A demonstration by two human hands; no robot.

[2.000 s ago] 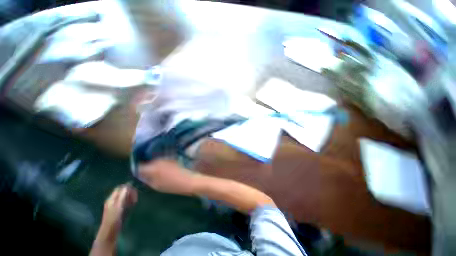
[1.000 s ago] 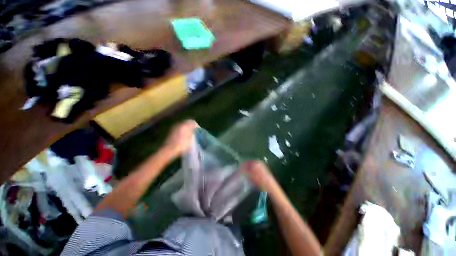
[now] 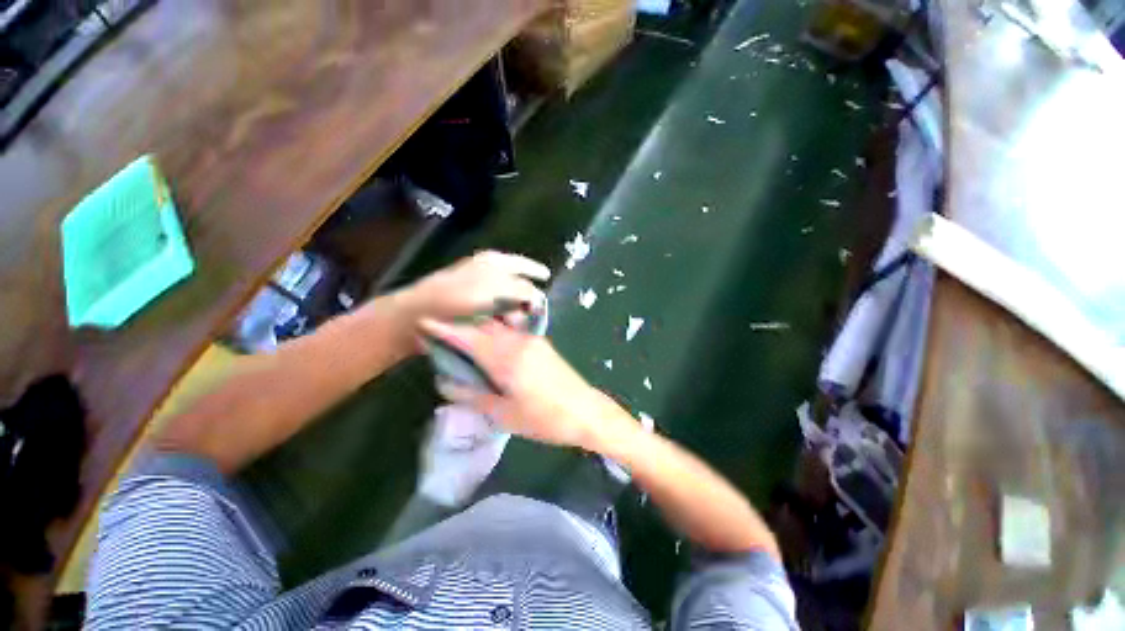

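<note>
My left hand (image 3: 475, 286) and my right hand (image 3: 512, 376) are together in front of my body, above the green floor. Both grip a bunched piece of pale cloth (image 3: 463, 456), which hangs below them with a small part showing between the hands. A dark strip lies along the fingers of my right hand; I cannot tell what it is. The hands overlap, so most of the gripped part is hidden.
A brown table (image 3: 259, 148) on the left holds a turquoise tray (image 3: 127, 247) and a black bundle (image 3: 43, 450). A cardboard box (image 3: 574, 43) stands beyond it. The right table (image 3: 975, 407) bears white sheets. Pale scraps litter the floor; rolls lie under the right table.
My hands have come together, and the pale cloth that was spread between them is bunched up. The view has moved forward along the aisle; the tray and black bundle now show further left and lower.
</note>
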